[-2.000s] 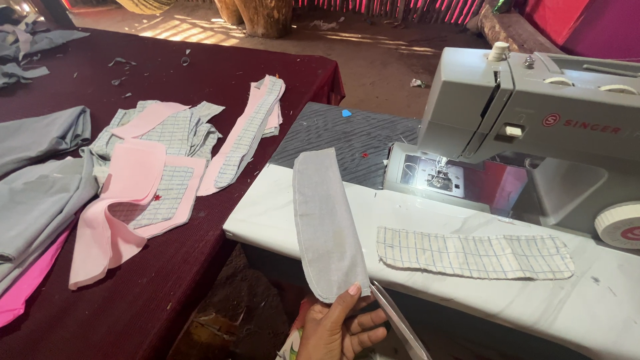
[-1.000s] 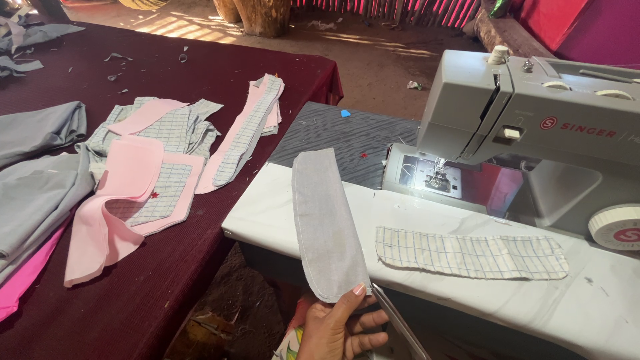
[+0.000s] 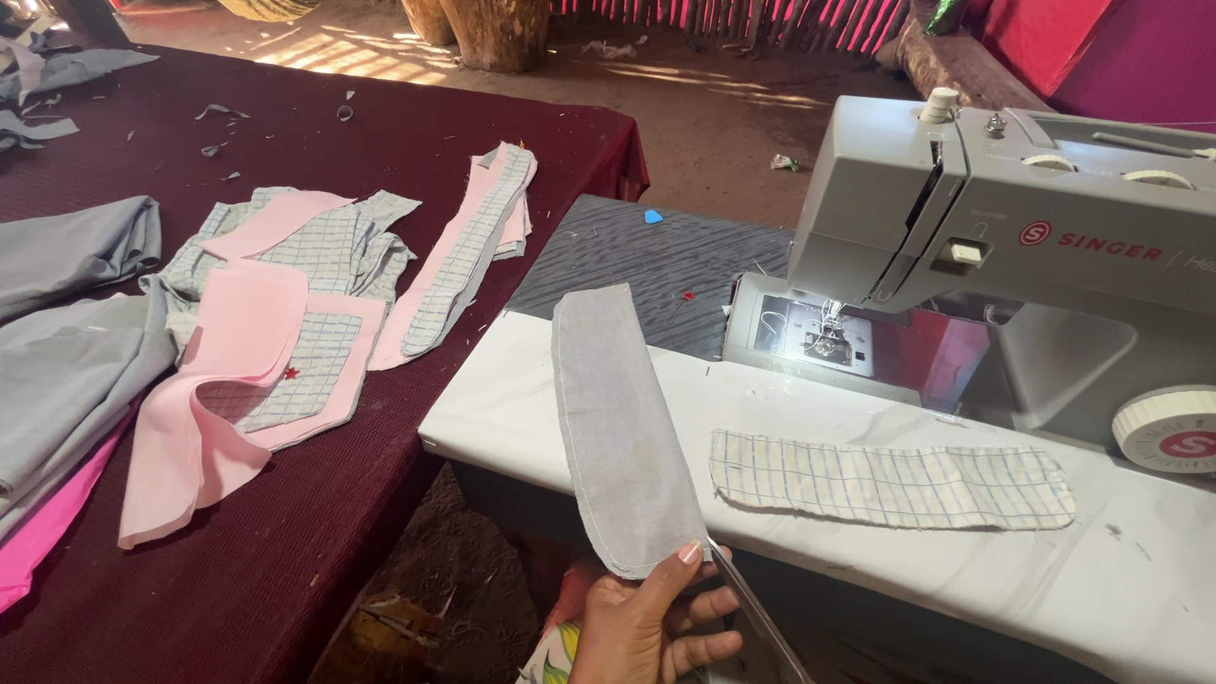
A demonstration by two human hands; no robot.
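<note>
My left hand (image 3: 655,613) pinches the lower end of a long grey fabric piece (image 3: 622,427) between thumb and fingers. One end of the piece is rounded, and a stitched line runs along its edge. The fabric lies over the white tabletop's front edge. Metal scissors (image 3: 755,608) touch the piece's lower right corner beside my fingertips; their handles are out of the frame, and my right hand is not visible. To the right, a checked cream fabric strip (image 3: 888,480) lies flat in front of the Singer sewing machine (image 3: 950,218).
Pink and checked fabric pieces (image 3: 275,332) lie on the dark red cloth-covered table (image 3: 380,465) at left, beside folded grey cloth (image 3: 76,370). A small blue item (image 3: 653,217) rests on the dark tabletop part behind. Between the two tables there is a gap.
</note>
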